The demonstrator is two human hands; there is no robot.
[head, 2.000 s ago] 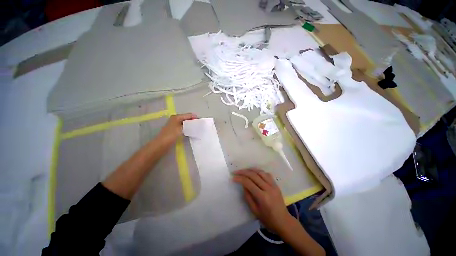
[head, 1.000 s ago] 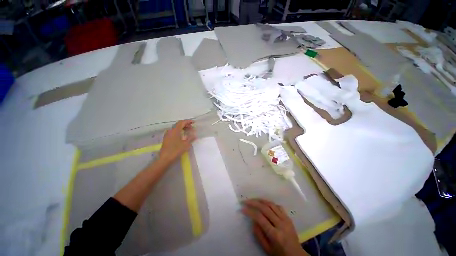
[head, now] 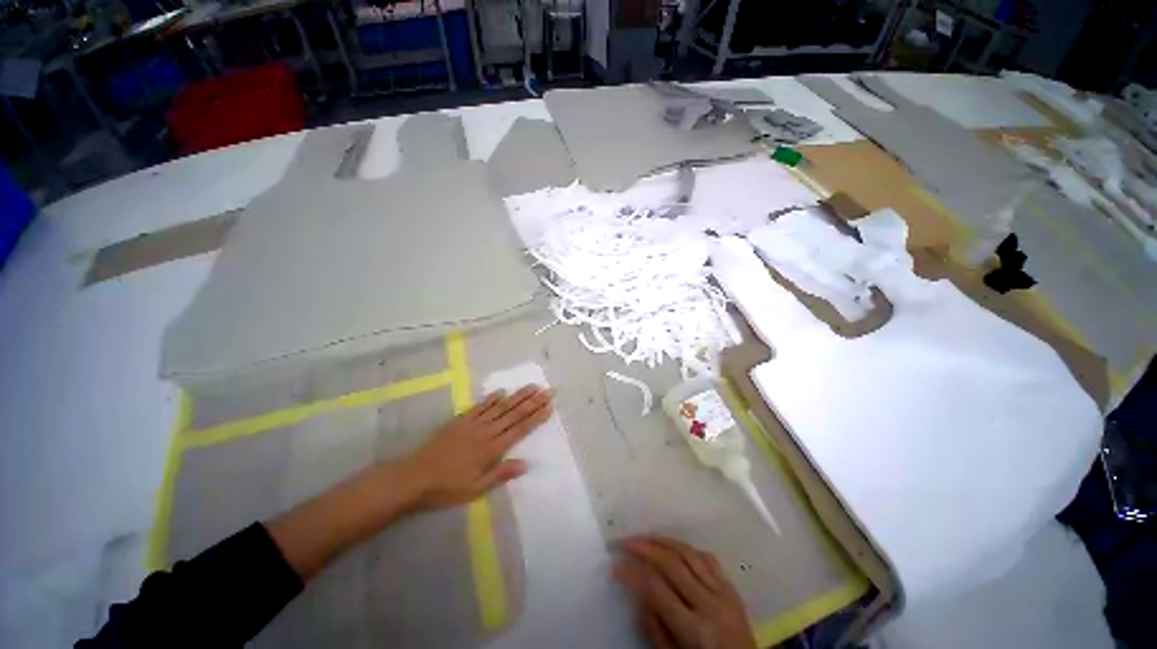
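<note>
A white fabric panel [head: 558, 507] lies on the grey-beige template [head: 381, 533], with one strap pointing away from me; its lower part is cut off by the picture's edge. My left hand [head: 470, 446] lies flat with fingers spread across the strap's left side near its far end, holding nothing. My right hand [head: 685, 590] rests at the strap's right edge, fingers slightly bent and apart, holding nothing visible; it is partly cut off below. A glue bottle [head: 708, 425] lies to the right, its nozzle towards me.
A pile of white cords [head: 628, 273] lies beyond the bottle. Yellow tape [head: 317, 408] frames the template. A stack of grey-beige panels [head: 355, 260] lies at far left, white panels [head: 939, 393] at right. A black scrap [head: 1010, 264] and green object [head: 787, 156] lie farther off.
My left hand has moved from the strap's far end onto its surface, towards me, and flattened. My right hand stays beside the strap. The view has tilted up since the earliest frame.
</note>
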